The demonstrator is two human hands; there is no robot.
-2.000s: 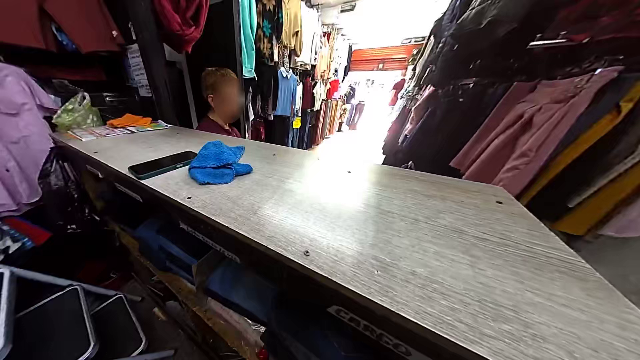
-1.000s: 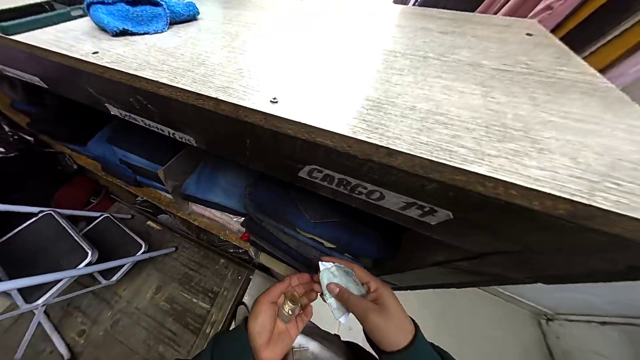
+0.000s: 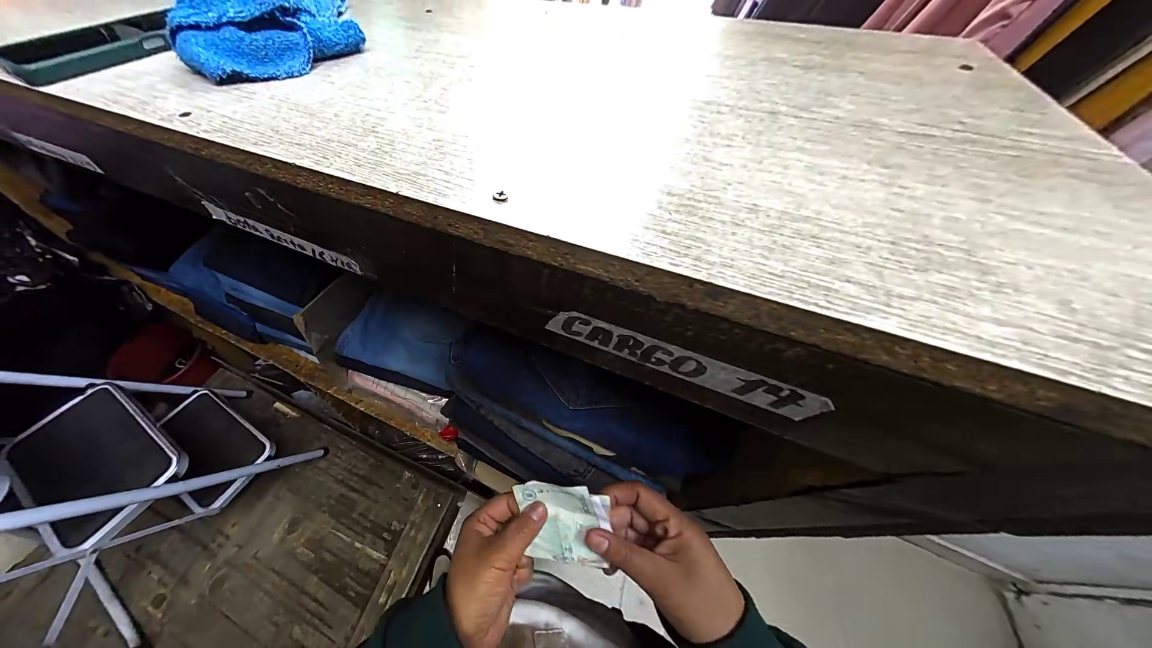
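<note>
Pale green and white folded paper, apparently banknotes (image 3: 562,526), is spread between my two hands below the counter's edge. My left hand (image 3: 493,558) pinches its left side, thumb on top. My right hand (image 3: 670,558) grips the right side between thumb and fingers. Whether anything else lies inside my curled fingers is hidden. Above the hands is the wood-grain countertop (image 3: 810,180), with a crumpled blue cloth (image 3: 261,40) at its far left beside a dark green phone or case (image 3: 90,56).
Folded jeans (image 3: 576,396) fill the shelf under the counter, whose dark front bears handwritten tape labels. A folding step ladder (image 3: 99,468) with grey metal legs stands at left on a wooden floor panel (image 3: 297,540). Garments (image 3: 999,22) hang at upper right.
The paper was folded small in my right hand while my left held a small round golden object; now both hands hold the paper opened wider, and that object is out of sight.
</note>
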